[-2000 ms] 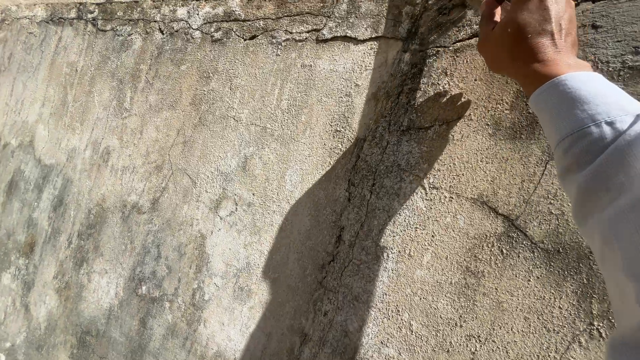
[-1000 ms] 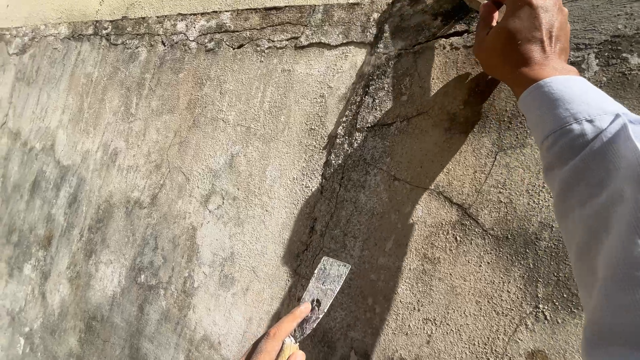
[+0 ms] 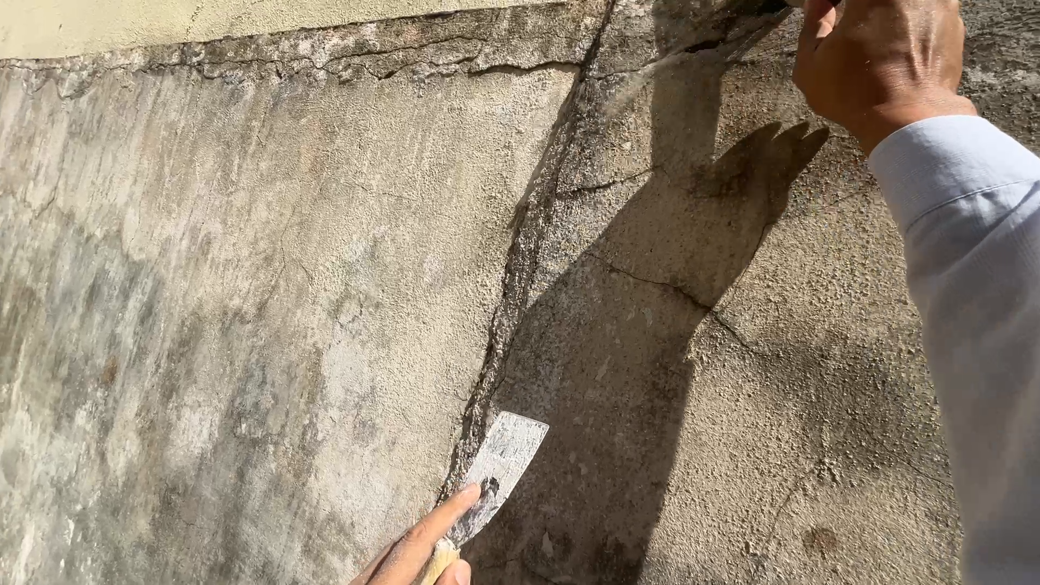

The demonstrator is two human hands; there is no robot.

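My left hand [image 3: 422, 544] comes in at the bottom, closed on the wooden handle of a putty knife [image 3: 508, 455], with the index finger laid along its metal blade. The blade points up beside a long crack [image 3: 508, 309] in the rough plaster wall [image 3: 390, 268]. At the upper right my right hand [image 3: 886, 65], in a light blue sleeve, has its fingers bent around a tool, mostly cut off by the top edge. A blurred, thin blade seems to reach from it toward the cracked ledge.
A dark arm and hand shadow falls across the wall right of the long crack. A branching crack [image 3: 666, 284] crosses that shadow. Along the top runs a cracked plaster ledge [image 3: 366, 49], with a pale yellow wall band [image 3: 203, 16] above it.
The putty knife and my left hand, out of view two seconds ago, came into view at the bottom by one second ago. My right hand stays at the upper right.
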